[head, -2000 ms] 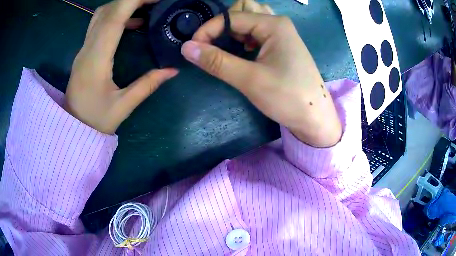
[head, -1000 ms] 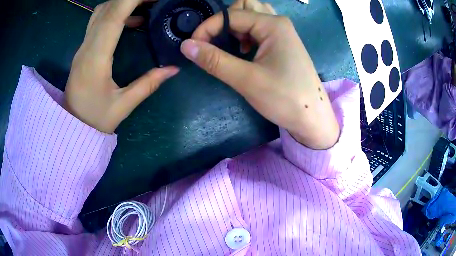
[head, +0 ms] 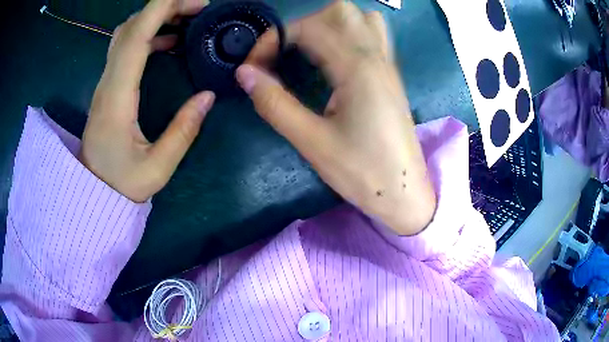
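Note:
A black blower fan (head: 235, 41) with a round opening and finned ring lies flat at the top centre. My left hand (head: 143, 100) is around its left side, thumb at its lower edge and fingers at its upper left. My right hand (head: 340, 93) is over the fan's right side, partly blurred. Its thumb and forefinger pinch a thin black piece, seen as a curved edge beside the opening; its full shape is hidden. The fan's lead wires (head: 83, 25) run left to a small white connector (head: 43, 9).
A white sheet of round black pads (head: 473, 61) hangs over the table's right edge above a dark plastic crate (head: 524, 175). Coiled white cord (head: 171, 308) lies at my lap. Another person's purple sleeve (head: 574, 120) is at the right.
The fan has shifted slightly left with my left hand. My right hand has tilted and moved left at the wrist. The white connector has come into view at the upper left.

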